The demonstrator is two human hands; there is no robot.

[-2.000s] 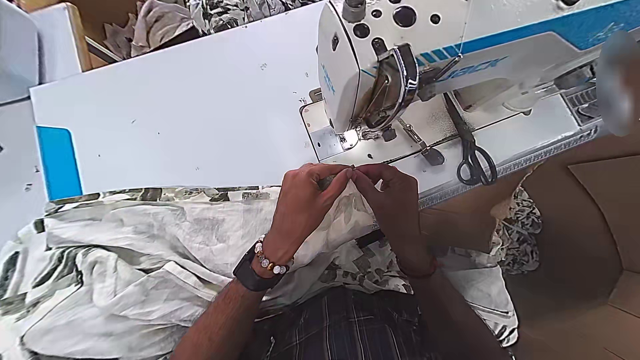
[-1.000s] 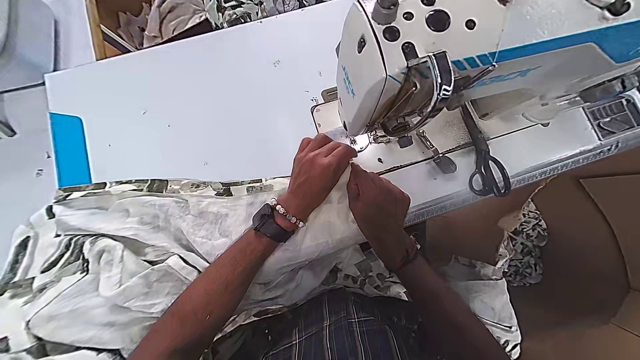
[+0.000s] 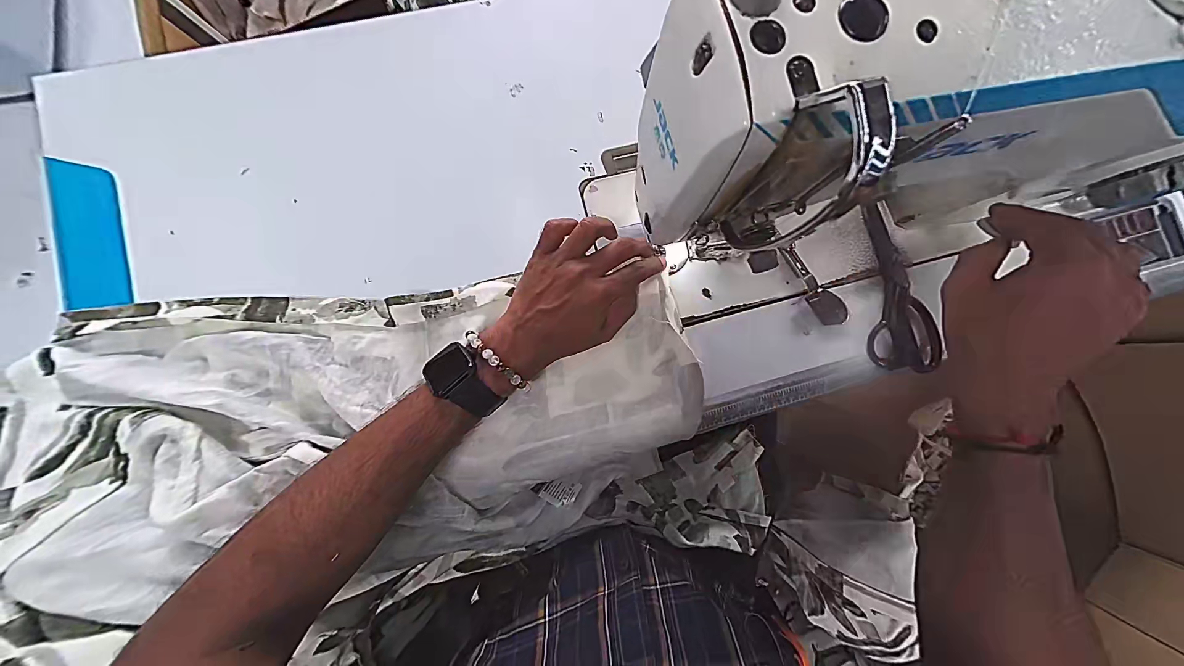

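A white, green-patterned fabric (image 3: 592, 407) spreads from the left over the table edge and my lap. My left hand (image 3: 583, 291) lies on its upper edge, fingertips at the lit needle area of the white and blue Jack sewing machine (image 3: 703, 120); whether they pinch the cloth I cannot tell. My right hand (image 3: 1041, 310) is raised off the cloth at the right, thumb and index finger close together, beside the machine arm. Anything between those fingertips is too small to make out. Dark-handled scissors (image 3: 902, 324) lie between my right hand and the presser foot.
The white sewing table (image 3: 351, 166) has scattered thread bits and a blue corner. A wooden-edged box (image 3: 166, 32) with fabric stands behind it at the upper left. Brown cardboard (image 3: 1138, 435) is at the lower right, below the table's edge with its printed ruler (image 3: 763, 402).
My right hand has left my left hand's side and moved right, past the scissors. My left hand has moved from beside my right hand up to the needle area.
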